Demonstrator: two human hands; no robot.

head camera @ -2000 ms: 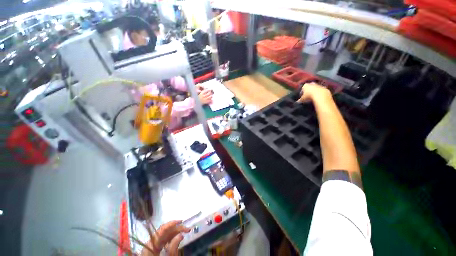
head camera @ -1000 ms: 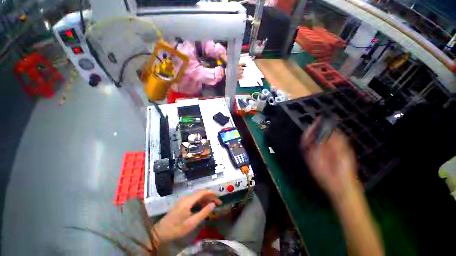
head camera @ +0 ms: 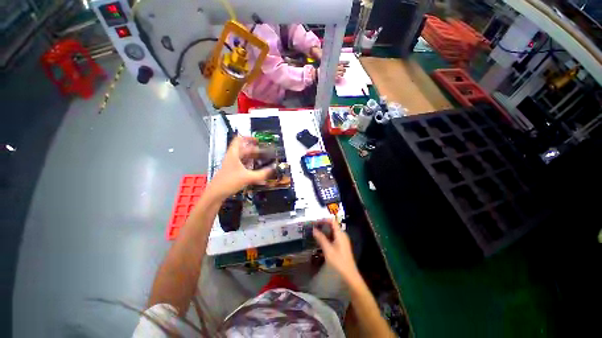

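My left hand (head camera: 236,169) reaches over the fixture nest (head camera: 277,177) on the machine's white base plate (head camera: 228,243). Its thumb and fingers are spread around a blurred greyish spot at the nest; whether they grip a unit there cannot be told. The hand hides the nest's left part. My right hand (head camera: 335,245) is at the base plate's front right corner, its fingers closed on a small dark unit (head camera: 323,230), partly hidden by them. The handheld tester (head camera: 321,178), screen lit, lies right of the nest.
A yellow press head (head camera: 229,82) hangs behind the nest. A small black block (head camera: 306,138) lies behind the tester. A black foam tray (head camera: 455,162) stands on the green bench at right. A red pocket tray (head camera: 187,206) is left of the machine. A person in pink (head camera: 280,69) sits behind it.
My right hand has come from the foam tray to the machine's front right corner. My left hand has moved from the front edge forward over the nest. The view has shifted.
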